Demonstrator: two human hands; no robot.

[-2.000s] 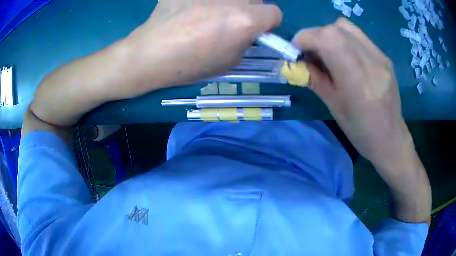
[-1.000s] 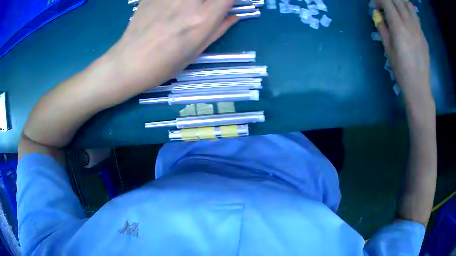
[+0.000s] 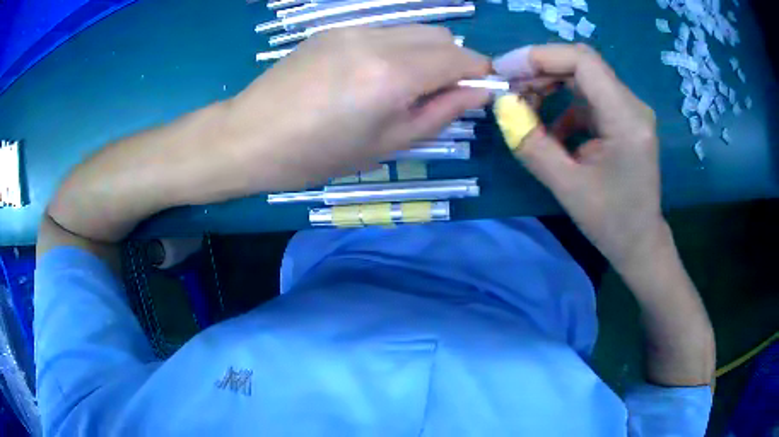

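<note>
My left hand [image 3: 376,94] is closed around a silver metal rod [image 3: 483,84], whose end sticks out to the right between its fingertips. My right hand [image 3: 598,136], with yellow tape on the thumb and a pale cover on the index fingertip, meets the rod's end. A small end cap between the right fingertips cannot be made out clearly. Rods lie side by side under and below my left hand. One rod [image 3: 401,189] lies just above a short taped rod [image 3: 380,213] at the bench edge.
More rods [image 3: 384,15] lie at the top. Translucent end caps lie at the top [image 3: 555,13] and in a scatter at right [image 3: 705,72]. A blue tray [image 3: 111,26] is at upper left. A short white-silver group [image 3: 9,175] is at far left on the green mat [image 3: 205,77].
My right hand has come back from the end cap scatter at right to the front of my left hand. My left hand has moved down and right from the upper rods and now holds a rod.
</note>
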